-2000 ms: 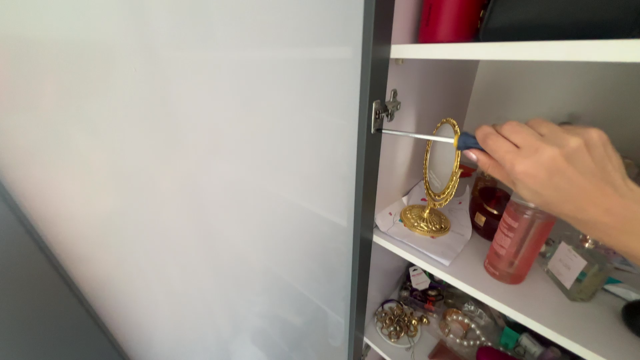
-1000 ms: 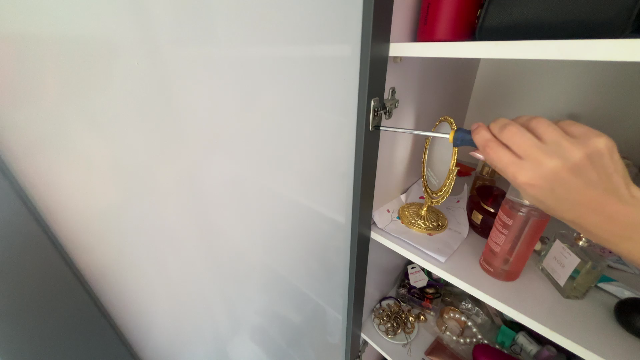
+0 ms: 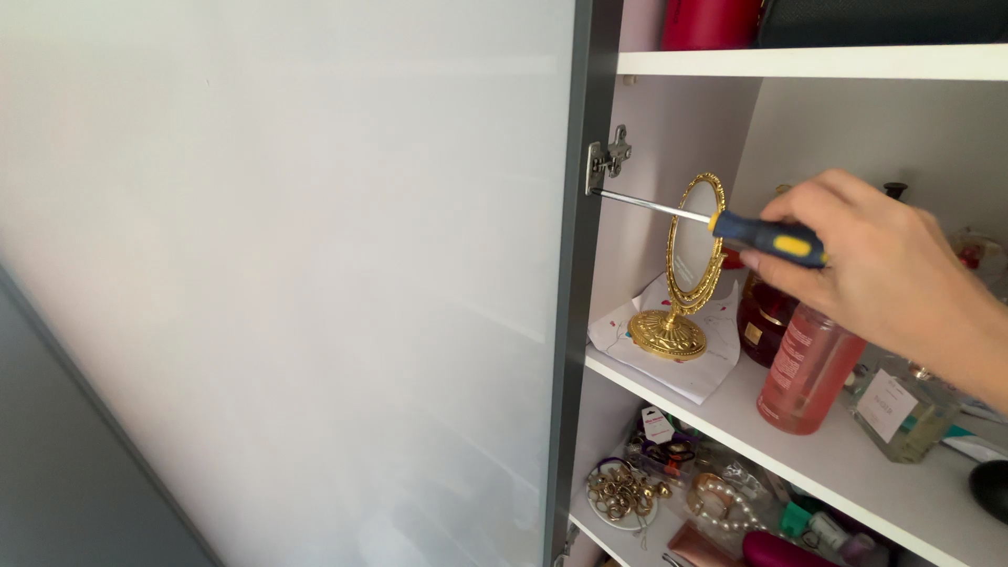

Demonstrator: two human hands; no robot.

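Note:
My right hand (image 3: 882, 252) comes in from the right and holds a screwdriver (image 3: 768, 236) by its dark blue handle with yellow parts. The metal shaft runs left, in front of a gold-framed oval mirror on a stand (image 3: 669, 335). Its tip meets the lower end of the plate of a metal cabinet hinge (image 3: 594, 168), fixed at the edge of a cabinet door (image 3: 576, 315) with a dark frame and a pale glossy panel. The exact fit of tip and screw is too small to tell. My left hand is not in view.
On the middle shelf (image 3: 819, 465) stand a pink bottle (image 3: 811, 370), a dark red bottle (image 3: 764, 315) and a clear glass bottle (image 3: 906, 409), near paper (image 3: 709, 374) under the mirror. Below lie a dish of jewellery (image 3: 622, 496) and a pearl bracelet (image 3: 728, 504). A red container (image 3: 709, 24) stands above.
The fingers of my right hand have opened out around the screwdriver handle, and more of the handle shows. The tip stays at the hinge plate.

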